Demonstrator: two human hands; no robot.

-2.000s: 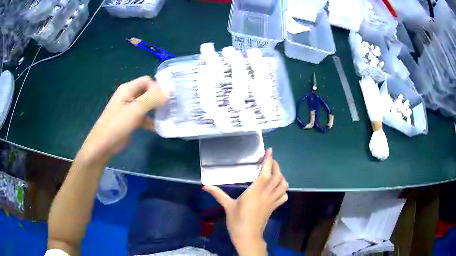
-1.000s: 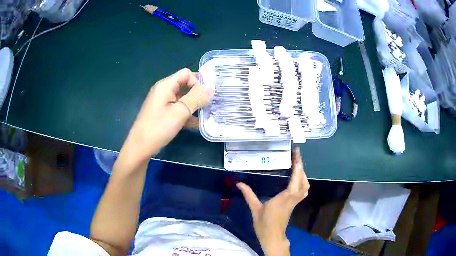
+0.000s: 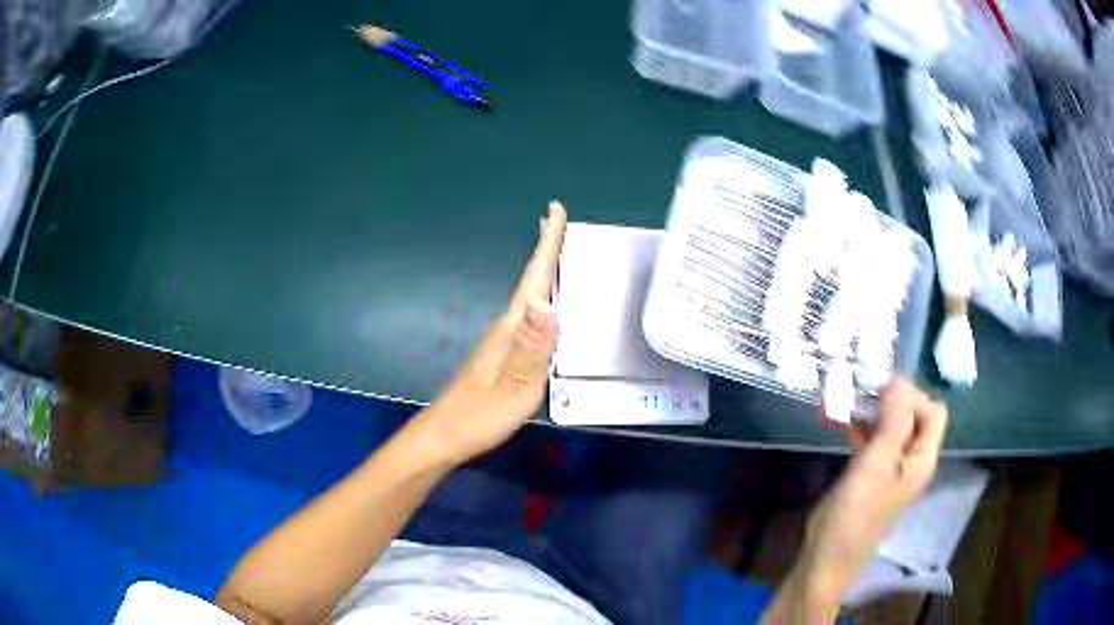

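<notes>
A small pale digital scale [image 3: 608, 299] lies at the mat's front edge, its display strip facing me. A clear tub [image 3: 669, 320] sits tilted clockwise at the scale's right, its left side over or against the plate. Rows of thin dark metal pins [image 3: 731, 263] lie in it, with white strips [image 3: 800, 287] across them. My left hand [image 3: 498, 372] is flat along the scale's left edge, fingers extended and holding nothing. My right hand [image 3: 889, 458] pinches the tub's near right corner; its fingertips are blurred.
A blue craft knife [image 3: 428, 64] lies at the back left. Clear tubs [image 3: 696, 55] stand at the back right. A steel ruler [image 3: 887, 171], a white tied bundle [image 3: 953, 293] and bags of parts [image 3: 1008, 263] lie to the right. No snips are visible.
The tub has moved right and turned clockwise, uncovering the scale plate. My left hand has left the tub for the scale's left side. My right hand has moved from the scale to the tub's corner.
</notes>
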